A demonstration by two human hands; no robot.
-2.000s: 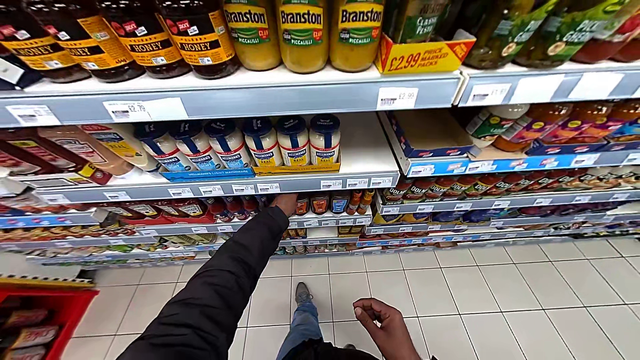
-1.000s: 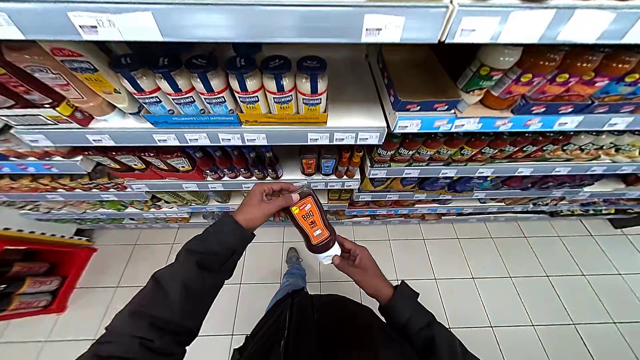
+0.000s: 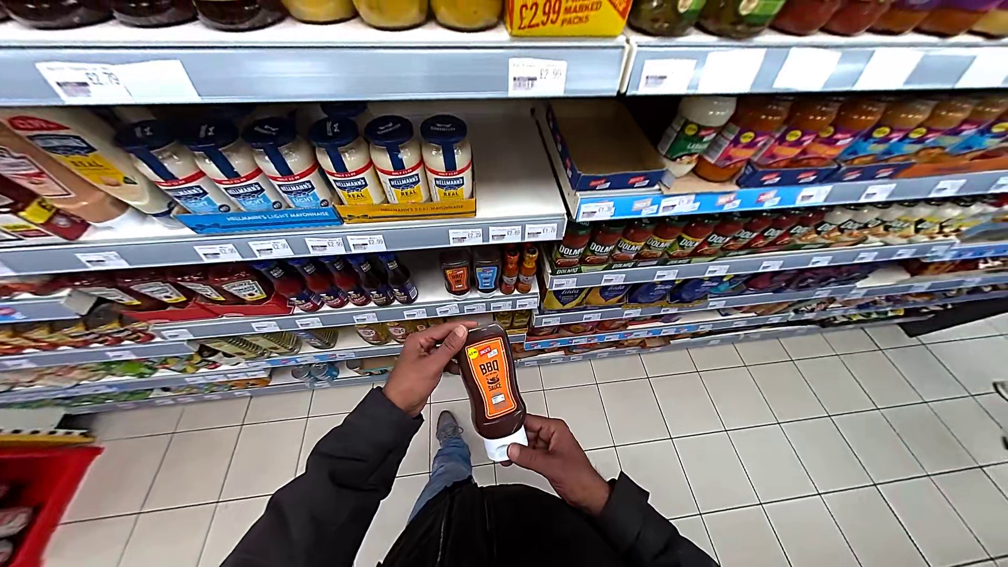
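Observation:
A plastic squeeze bottle of BBQ sauce (image 3: pixel 494 386), dark brown with an orange label and a white cap, is held tilted before me, its cap end toward my body and its label facing up. My left hand (image 3: pixel 425 366) pinches the bottle's base at the upper left. Around the white cap at the lower right are the thumb and fingers of my right hand (image 3: pixel 557 457). Beyond the bottle, similar sauce bottles (image 3: pixel 457 273) stand on a lower shelf beside small orange-red bottles (image 3: pixel 518 268).
Shelves of jars run across the view, with mayonnaise jars (image 3: pixel 394 161) in trays and an opened cardboard tray (image 3: pixel 602 150) to their right. A grey shelf edge (image 3: pixel 315 72) spans the near top. At the lower left is a red container (image 3: pixel 47 492). Pale floor tiles (image 3: pixel 709 425) lie below.
My left hand was reaching into the lower shelf two seconds ago, while my right hand was empty. One second ago both hands held the bottle, as they do now.

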